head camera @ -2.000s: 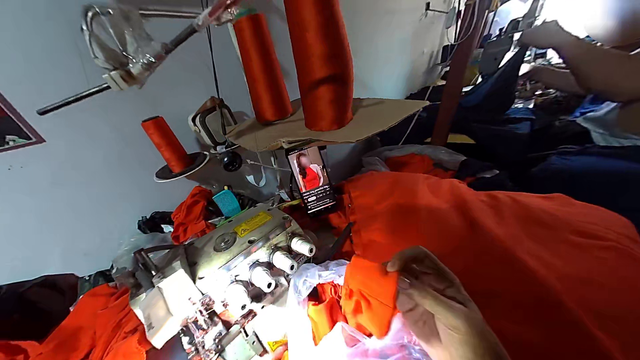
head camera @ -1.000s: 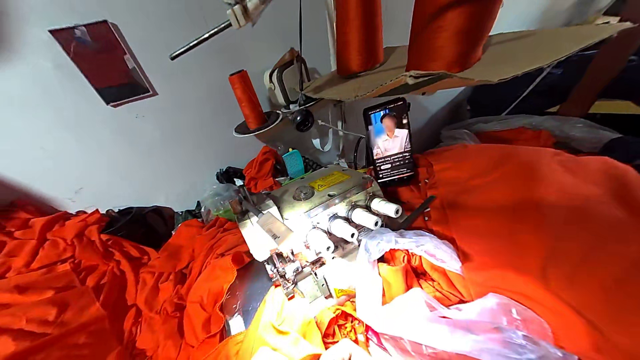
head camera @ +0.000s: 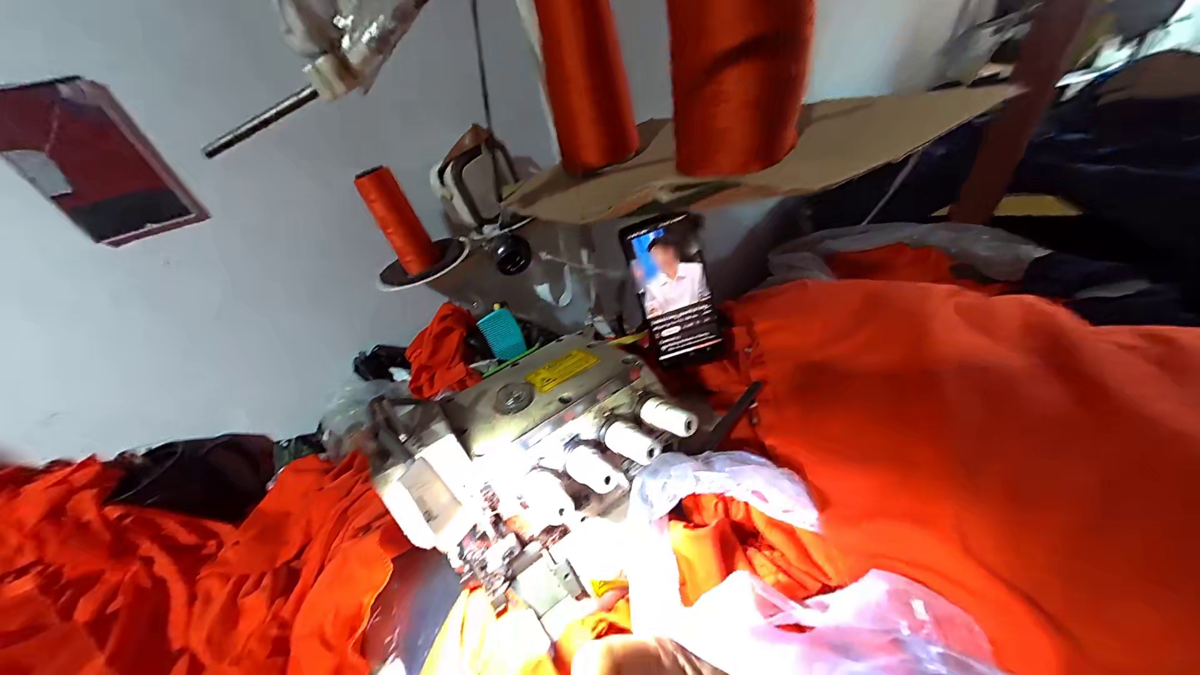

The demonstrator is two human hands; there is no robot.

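Note:
An overlock sewing machine (head camera: 562, 403) with white tension dials stands in the middle, its presser foot area brightly lit. Orange fabric (head camera: 497, 637) lies at the needle plate, washed out by glare. At the bottom edge, part of what seems to be my right hand (head camera: 647, 658) touches this fabric; its fingers are mostly cut off by the frame. Just right of it, a translucent plastic bag (head camera: 844, 619) holds more orange fabric (head camera: 741, 553). My left hand cannot be made out.
Orange fabric heaps (head camera: 187, 572) lie left, and a large orange piece (head camera: 984, 422) spreads right. Behind the machine stand a lit phone (head camera: 673, 286) and a small thread cone (head camera: 398, 220). Large orange thread cones (head camera: 741, 84) stand on a cardboard sheet (head camera: 872, 141) above.
Two seconds ago my right hand held up orange fabric beside the plastic bag; now only part of a hand shows low at the frame's bottom. The view has swung left.

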